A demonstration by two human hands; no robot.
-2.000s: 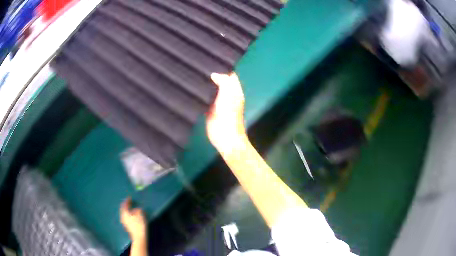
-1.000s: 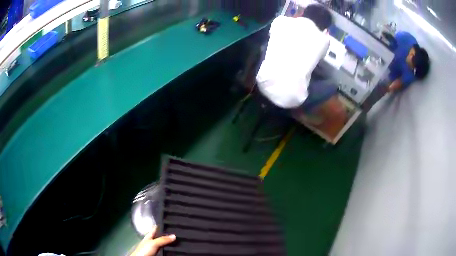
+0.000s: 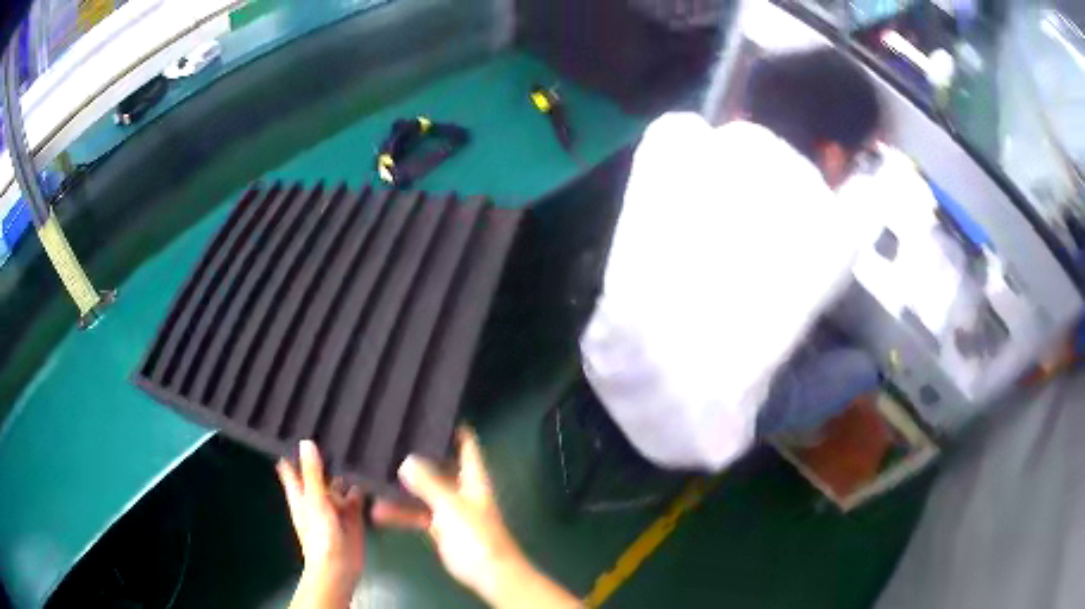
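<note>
A black ribbed tray [image 3: 339,315] is held up over the front edge of the green bench [image 3: 89,458], its far part above the bench top. My left hand [image 3: 324,518] grips the tray's near edge, fingers at the rim. My right hand [image 3: 458,506] grips the same edge near its right corner, with the thumb and a finger against it. Whether the tray touches the bench cannot be told.
A person in a white top [image 3: 714,274] sits at the right, facing a light workstation. A black and yellow coiled item [image 3: 416,149] and a yellow-black tool [image 3: 551,113] lie on the bench. A post [image 3: 69,268] stands at left. A shallow wooden box [image 3: 863,458] is at lower right.
The tray has moved up and left from the lower middle to over the bench edge. Both hands now show on it. The view has moved closer to the seated person.
</note>
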